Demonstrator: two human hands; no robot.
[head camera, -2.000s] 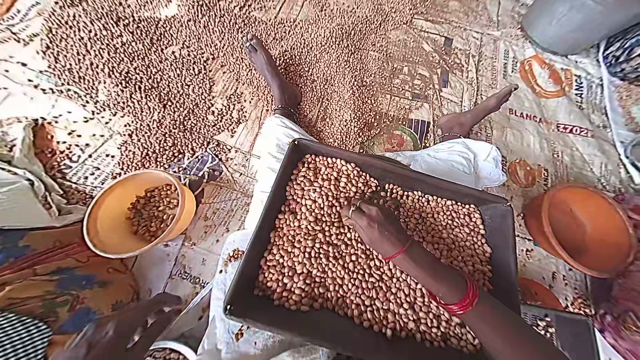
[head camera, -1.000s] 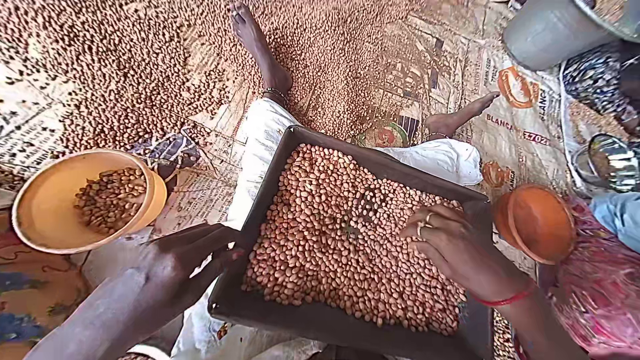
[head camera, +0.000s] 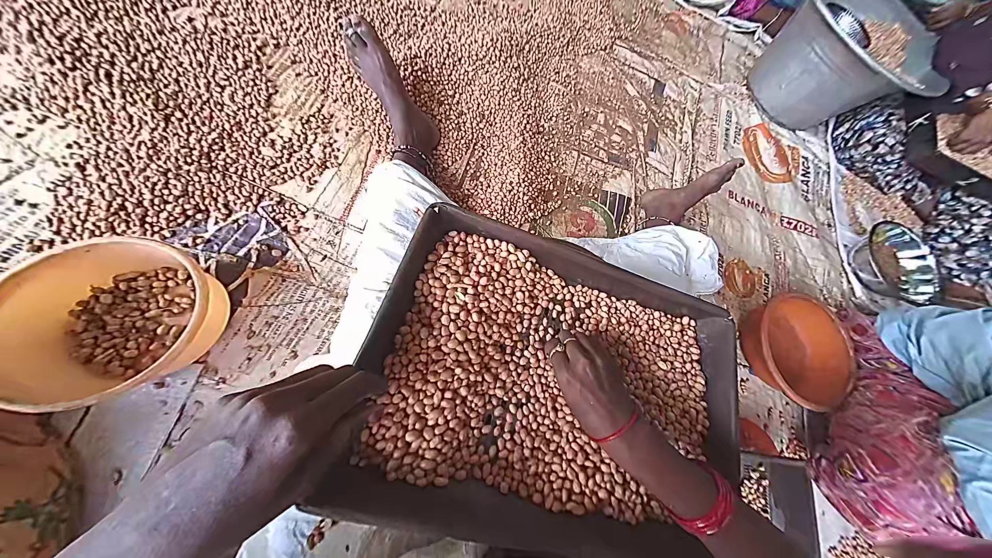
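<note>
A dark rectangular tray (head camera: 719, 372) rests across the person's white-clothed legs, its bottom covered by a layer of shelled peanuts (head camera: 473, 349). My left hand (head camera: 287, 426) is at the tray's left rim, fingers bent over it; whether they grip the rim is hard to tell. My right hand (head camera: 589, 380), with rings and red bangles at the wrist, reaches into the peanuts right of the tray's middle, fingertips down among them. Small dark patches of the tray's bottom show near those fingertips and lower left of them. Whether anything is between the right fingertips is hidden.
Loose peanuts (head camera: 496, 93) spread over printed sacking beyond the tray. A yellow plastic tub (head camera: 39, 341) with darker nuts stands at left, an orange bowl (head camera: 806, 349) at right. Farther right are a steel bowl (head camera: 903, 263), a grey bucket (head camera: 806, 70) and other seated people.
My left hand, low at the left edge two seconds ago, is now at the tray's left rim. My right hand has moved left within the tray since one second ago.
</note>
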